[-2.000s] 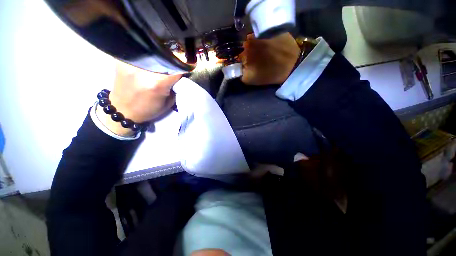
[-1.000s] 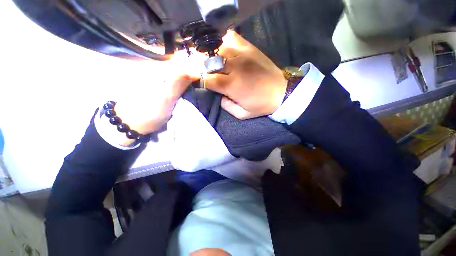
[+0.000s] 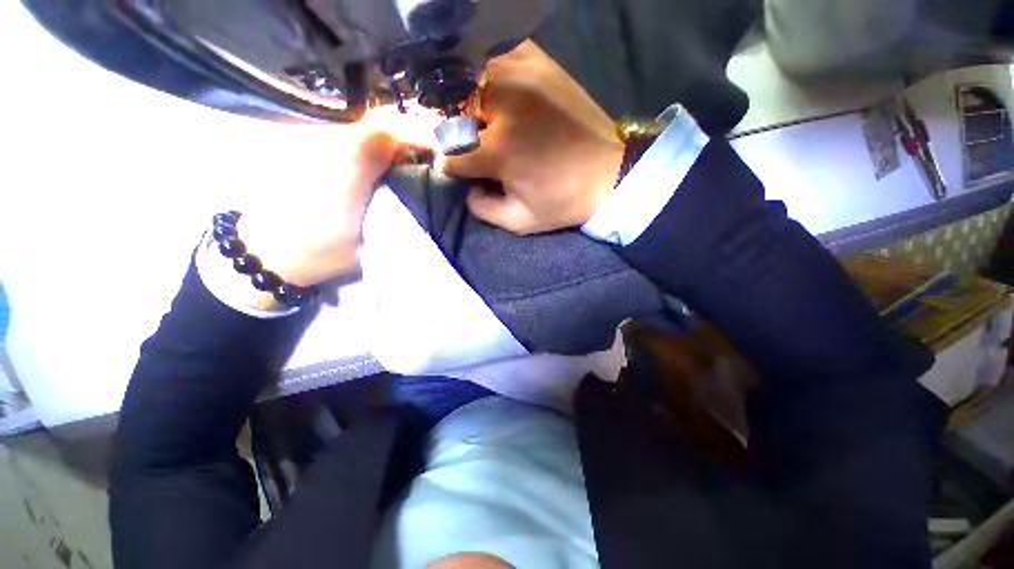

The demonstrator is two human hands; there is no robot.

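A dark fabric panel [image 3: 545,278] lies under the sewing machine head [image 3: 322,45] and hangs towards the lap. A white piece [image 3: 428,283] lies along its left side and over the table's near edge. My left hand [image 3: 322,206], washed out by glare, has its fingertips on the cloth left of the needle area. My right hand [image 3: 545,145] grips the dark panel just right of it, thumb on the cloth and fingers partly behind the head. A round grey-silver knob [image 3: 457,135] is between my hands. The needle tip is lost in the bright light.
Red and dark snips [image 3: 921,145] and a flat metal piece [image 3: 882,139] lie at the table's right. More dark cloth [image 3: 656,67] lies behind my right hand. The table's ruled front edge [image 3: 328,376] crosses the view. Boxes [image 3: 956,333] stand beside it at the right.
Since two seconds ago, my right hand has moved left and taken hold of the dark panel near the needle. The machine head and knob now appear further left. In the last second both hands shifted slightly up.
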